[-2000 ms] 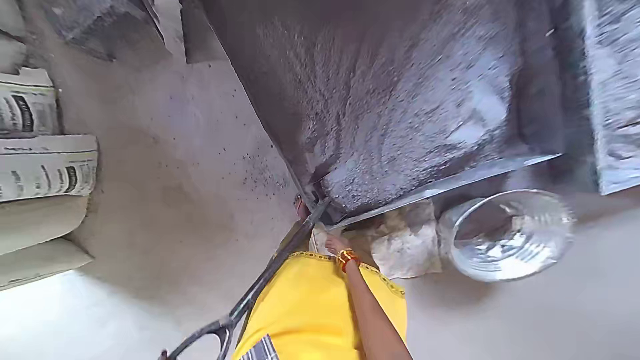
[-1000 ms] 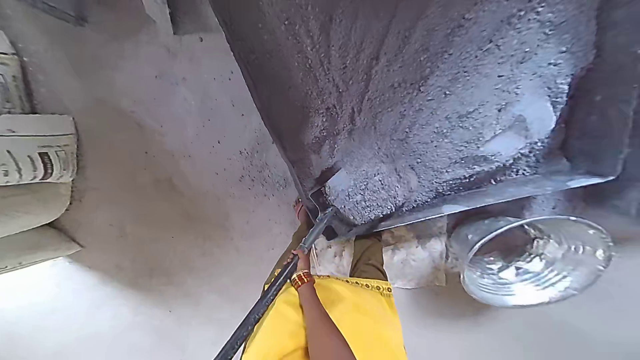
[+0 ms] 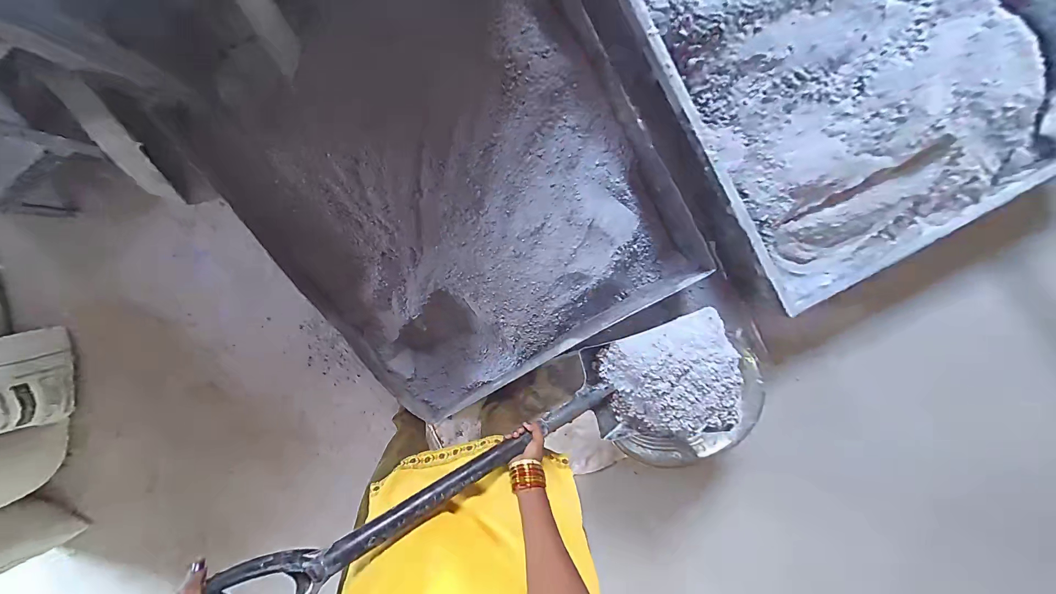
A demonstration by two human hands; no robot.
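My right hand (image 3: 530, 441), with bangles at the wrist, grips the dark shaft of a shovel (image 3: 429, 497). At the bottom left edge, my left hand (image 3: 195, 577) is at the shovel's D-shaped handle, mostly cut off by the frame. A heap of grey powder (image 3: 672, 375) lies on the shovel's blade, which is over a shiny metal basin (image 3: 752, 396). Left of the basin, a large metal tray (image 3: 569, 337) holds more of the powder, with a dark hollow near its front corner.
A second tray (image 3: 792, 301) with pale, crumbly material stands at the upper right. Filled sacks (image 3: 37, 379) lie stacked at the left edge. A cloth or sheet (image 3: 587, 445) is on the floor beside the basin. Angular metal parts (image 3: 107, 140) stand at the upper left.
The shovel blade has moved out of the tray's corner, rightward over the basin, and now bears powder. A hollow shows in the corner where the blade was. The view has shifted.
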